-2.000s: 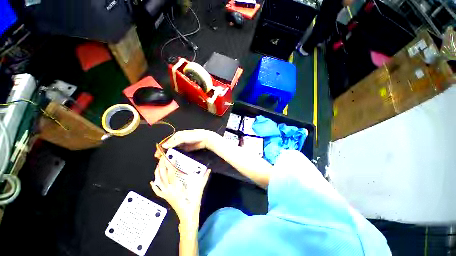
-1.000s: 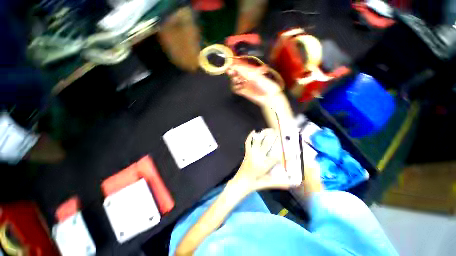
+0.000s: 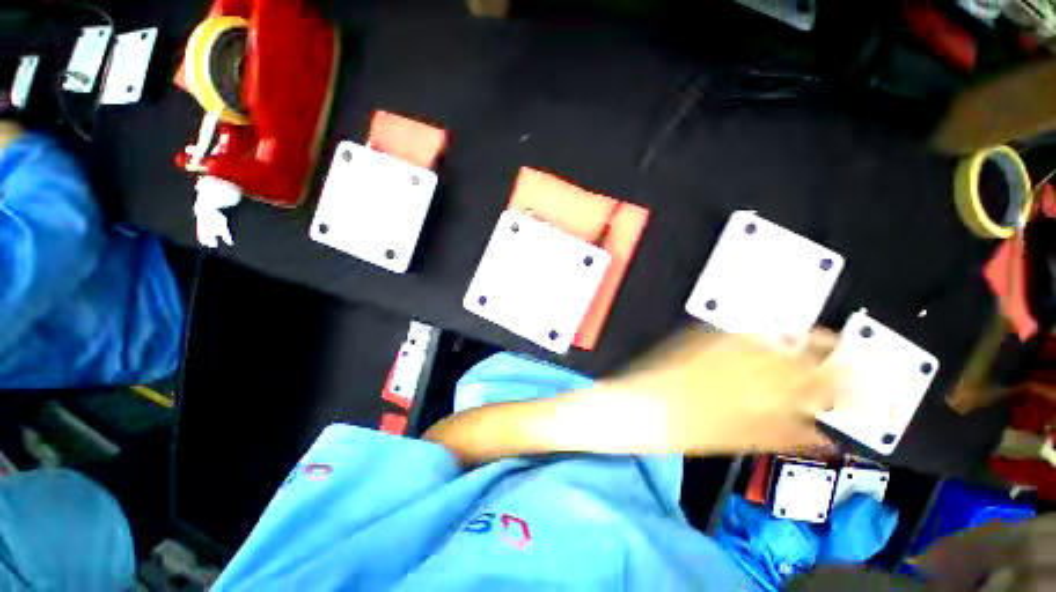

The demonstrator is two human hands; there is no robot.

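Note:
Two white square devices with dark corner feet lie at right: one upper (image 3: 767,278), one lower near the bench's front edge (image 3: 877,382). My left hand (image 3: 787,382) reaches in from the left, blurred, with its fingers at the lower device's left edge and just below the upper one; whether it grips either is unclear. Two more devices rest partly on orange-red foam, one in the middle (image 3: 537,281) and one farther left (image 3: 374,206). My right hand is not visible; a blurred brownish shape at the bottom right may be its forearm.
A red tape dispenser (image 3: 272,104) stands upper left. A loose tape roll (image 3: 992,191) lies at far right. Devices (image 3: 803,490) and blue plastic (image 3: 770,538) are below the bench edge. Another person's blue sleeve (image 3: 81,272) is at left.
The view has swung left along the bench. My left hand has moved from the device with the thin lead to beside the two right-hand devices. My right hand has left view.

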